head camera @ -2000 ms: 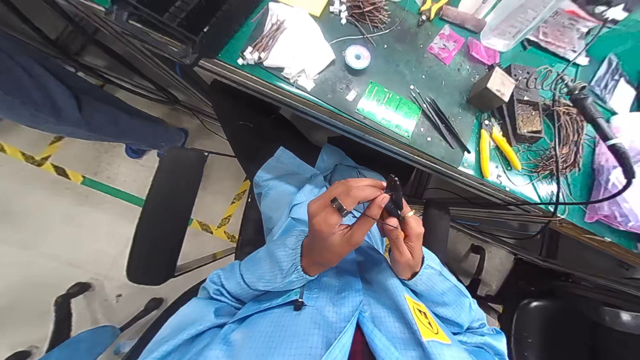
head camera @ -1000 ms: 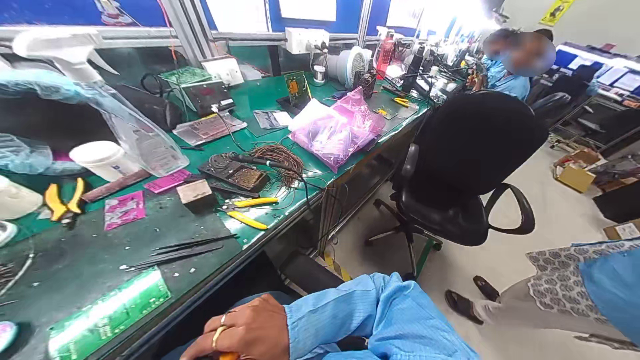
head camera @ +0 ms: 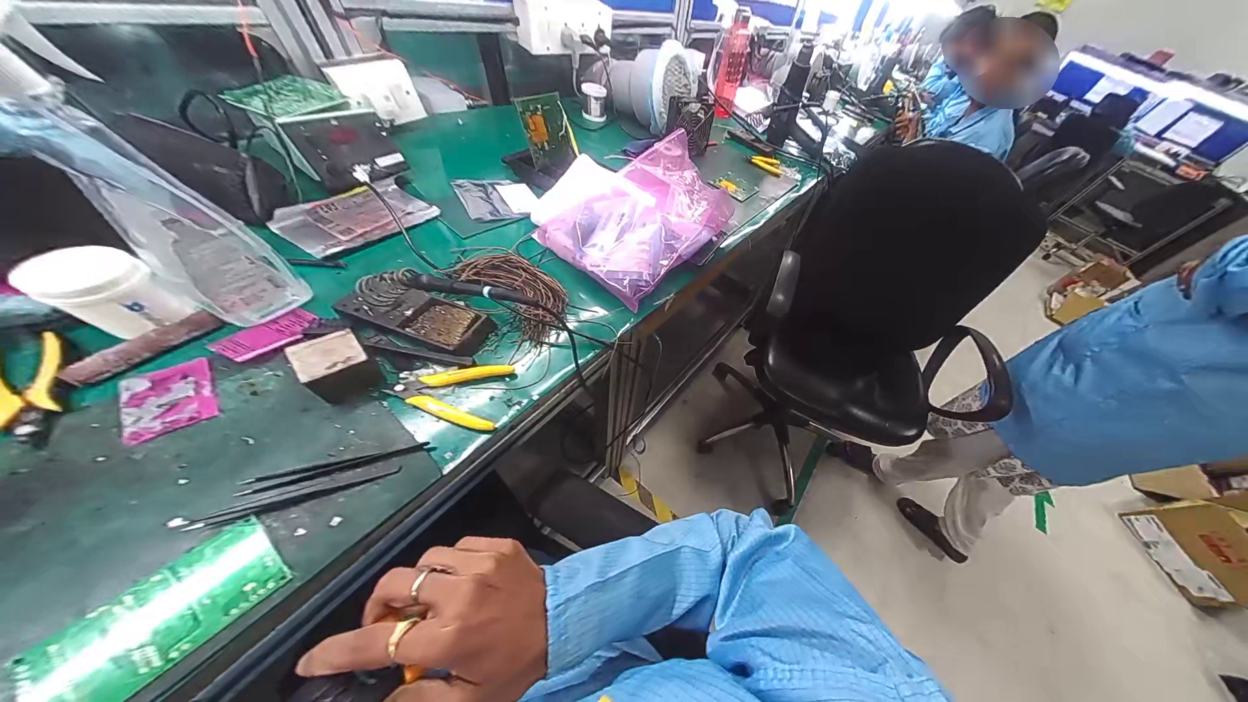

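My right hand (head camera: pixel 458 624), with two rings and a light blue sleeve, is at the bottom just off the bench edge. Its fingers curl around a mostly hidden orange-and-black object (head camera: pixel 413 673), whose kind I cannot tell. My left hand is out of view. On the bench nearest the hand lie a green printed circuit board (head camera: pixel 156 614) and black tweezers (head camera: pixel 292 495). Beyond them are yellow-handled cutters (head camera: pixel 450 398), a small block (head camera: pixel 331 366), a soldering iron stand with its tip-cleaning tray (head camera: pixel 439 324) and a bundle of brown wires (head camera: pixel 517 288).
Pink bag (head camera: pixel 639 219), spray bottle (head camera: pixel 195 234), white tub (head camera: pixel 102 288) and more yellow-handled pliers (head camera: pixel 39 385) are on the bench. Black office chair (head camera: pixel 877 263) stands to the right. A person in a blue coat (head camera: pixel 1150 361) stands beside it; another person (head camera: pixel 975 117) is farther back. Cardboard box (head camera: pixel 1194 546) is at right.
The view has swung far to the right. Two seconds ago both my hands were together at a small dark object; now only my right hand shows. The standing person's coat fills more of the right side.
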